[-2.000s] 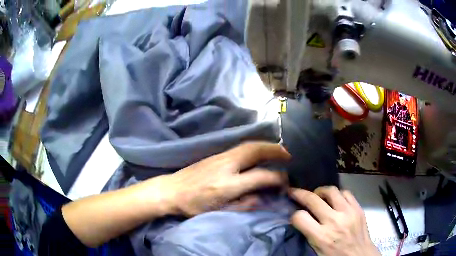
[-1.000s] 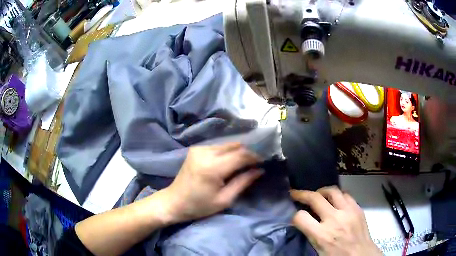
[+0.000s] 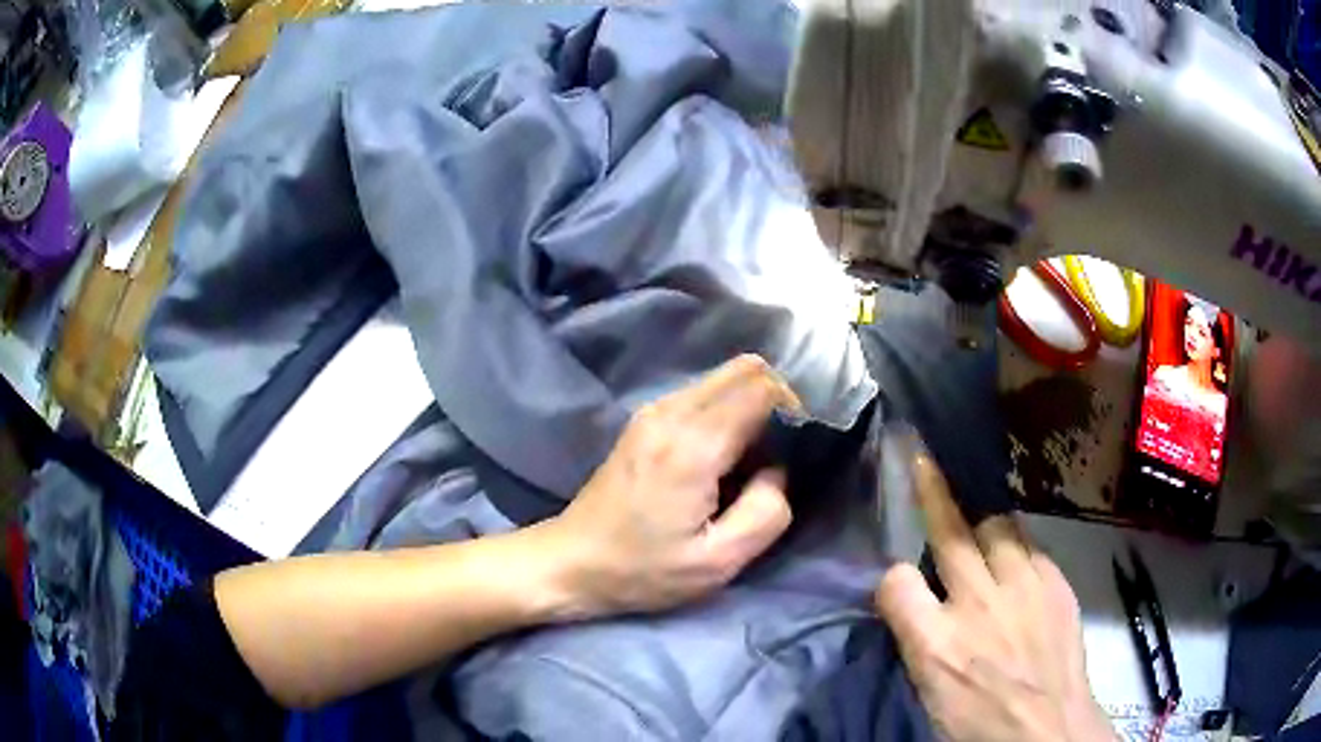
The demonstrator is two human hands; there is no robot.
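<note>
The shiny blue-grey lining (image 3: 478, 247) lies crumpled left of and below the needle area. The darker matte cloth strip (image 3: 949, 392) runs under the sewing machine head (image 3: 942, 131), right of the lining. My left hand (image 3: 674, 493) pinches the lining near its edge, thumb and forefinger close together, just below and left of the presser foot (image 3: 865, 305). My right hand (image 3: 992, 623) lies on the dark strip and cloth, fingers spread and slightly blurred, forefinger pointing up along the seam. Lamp glare hides detail beside the presser foot.
Red and yellow scissors handles (image 3: 1055, 316) and a lit smartphone (image 3: 1184, 392) are right of the needle. Black thread snips (image 3: 1147, 631) lie at lower right. A purple round object (image 3: 32, 189) and clear plastic (image 3: 131, 138) are at far left. Blue mesh (image 3: 167, 565) shows at lower left.
My left hand has moved right and up to the lining edge, which is now lifted and folded back. My right forefinger has extended up the strip. The camera view has shifted.
</note>
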